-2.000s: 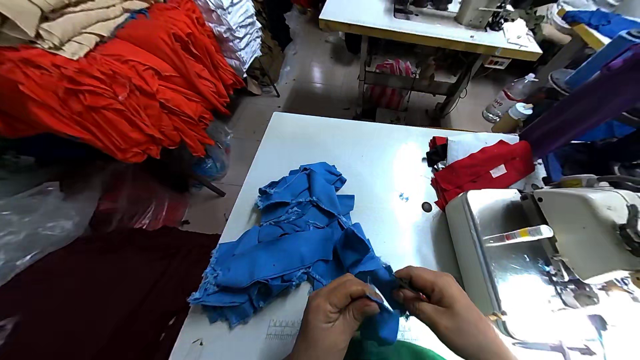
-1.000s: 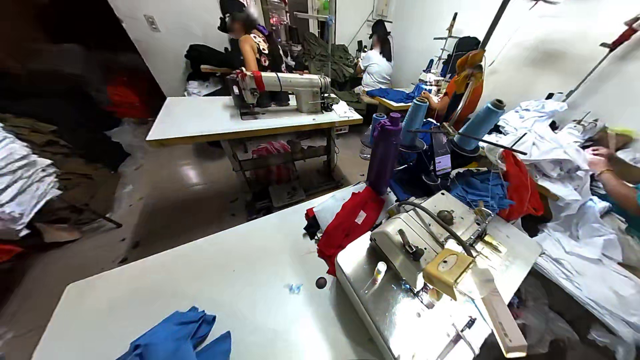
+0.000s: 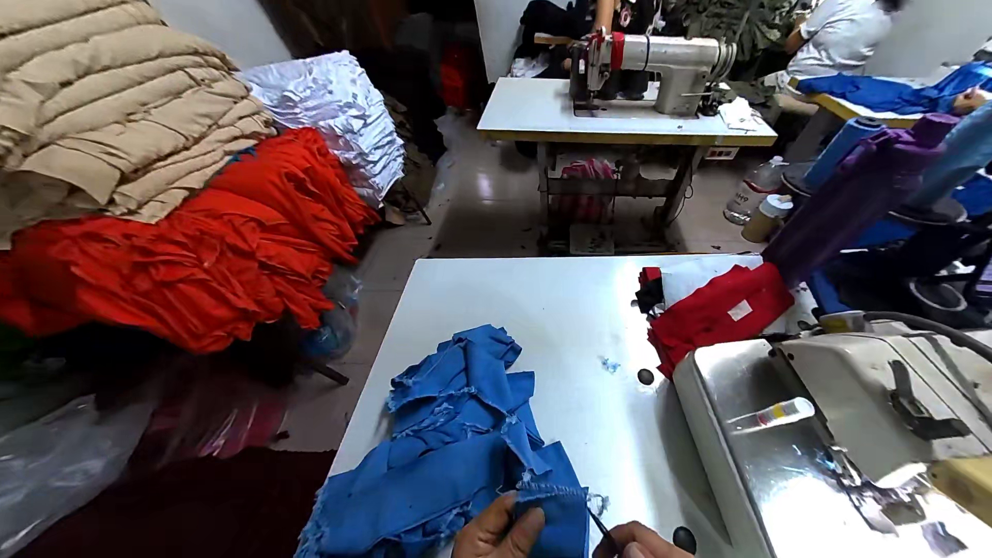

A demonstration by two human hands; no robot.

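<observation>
Blue fabric pieces with frayed, stitched edges (image 3: 442, 465) lie heaped on the near part of the white sewing table (image 3: 558, 310). My left hand (image 3: 500, 531) pinches the stitched edge of one blue piece between thumb and fingers. Just right of it, my right hand (image 3: 639, 542) holds a thin dark pointed tool (image 3: 601, 525), its tip at the corner of that edge beside loose pale threads. The tool's kind cannot be told. Both hands are partly cut off by the bottom of the view.
An overlock sewing machine (image 3: 876, 418) stands at the right, a white tube (image 3: 783, 412) on its cover. Behind it are folded red fabric (image 3: 721, 314) and a purple thread cone (image 3: 860, 194). Red garments (image 3: 194, 256) are piled left. Another sewing machine (image 3: 666, 66) stands ahead; people sit beyond.
The view swung up toward the room and is back down on the table. Both hands, out of sight one second ago, are visible again at the blue fabric.
</observation>
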